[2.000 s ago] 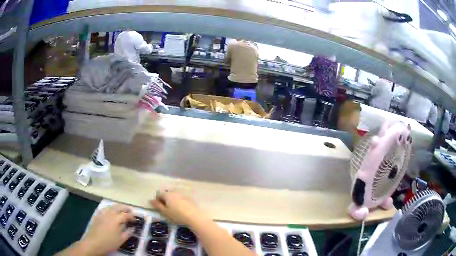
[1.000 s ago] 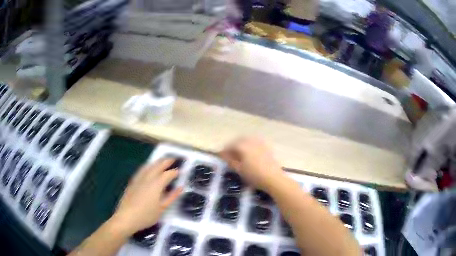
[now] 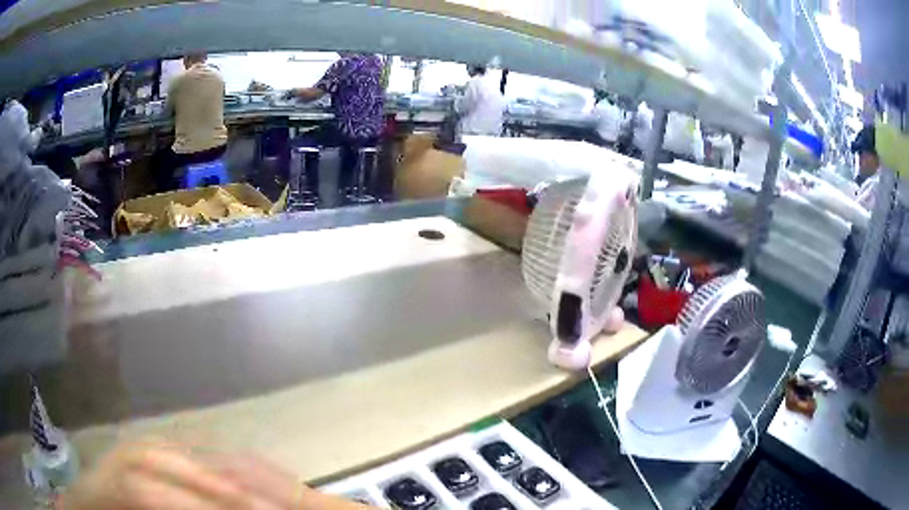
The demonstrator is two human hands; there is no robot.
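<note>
Blurred bare skin of my hands (image 3: 189,480) shows at the bottom left, cut off by the lower edge. I cannot tell the two hands apart or see whether the fingers hold anything. To their right is a white tray (image 3: 517,433) of glossy black watch bodies (image 3: 457,474) in square pockets, partly out of the picture. At the far left a white label roll (image 3: 52,466) stands on the pale wooden board (image 3: 439,383), with a gridded strip sticking up from it.
A pink fan (image 3: 586,269) stands at the board's right end. A white fan (image 3: 720,344) and red container (image 3: 662,299) are beside it. A white cable runs down past the tray. Stacked trays (image 3: 30,309) are at the left. A shelf beam crosses above; people work behind.
The view has swung right and up, so the fans are fully visible and the left tray is out of view. My hands now show lower and farther left.
</note>
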